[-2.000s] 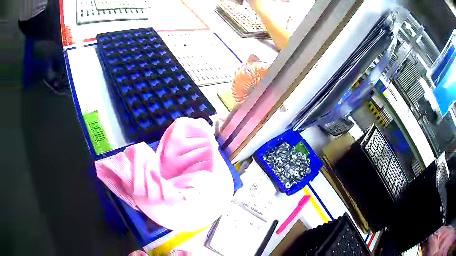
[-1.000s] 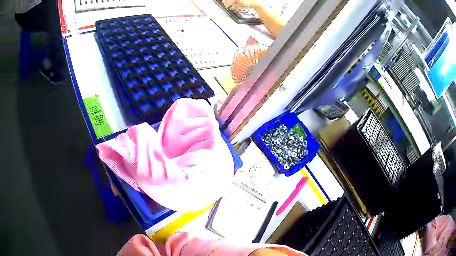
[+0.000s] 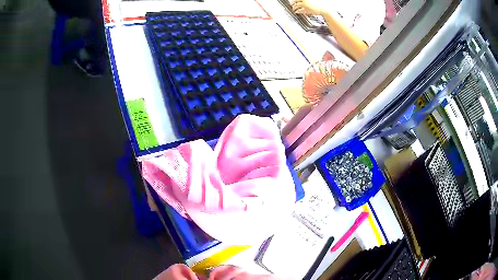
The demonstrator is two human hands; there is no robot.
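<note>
Neither of my hands shows; only pink sleeve cloth [image 3: 218,273] is cut off at the bottom edge. Nearest in front lies a pink work cap [image 3: 245,169] on a blue bin [image 3: 188,232]. Right of it are white paper slips with printing [image 3: 292,240], a black pen [image 3: 318,259] and a bright pink marker [image 3: 350,232]. A small blue parts bin [image 3: 375,185] holds loose shiny metal pieces. A black tray [image 3: 382,264] with a ribbed surface is partly cut off at the bottom right.
A black tray with deep pockets [image 3: 210,71] lies beyond the cap, near a green label [image 3: 141,123]. A post [image 3: 360,82] rises at the centre right. Another person's forearm [image 3: 345,36] is behind it. Black tray stacks [image 3: 437,186] stand at right.
The view has shifted, so the bench things now sit further right in the picture. The pink sleeve cloth at the bottom shows less than one second ago.
</note>
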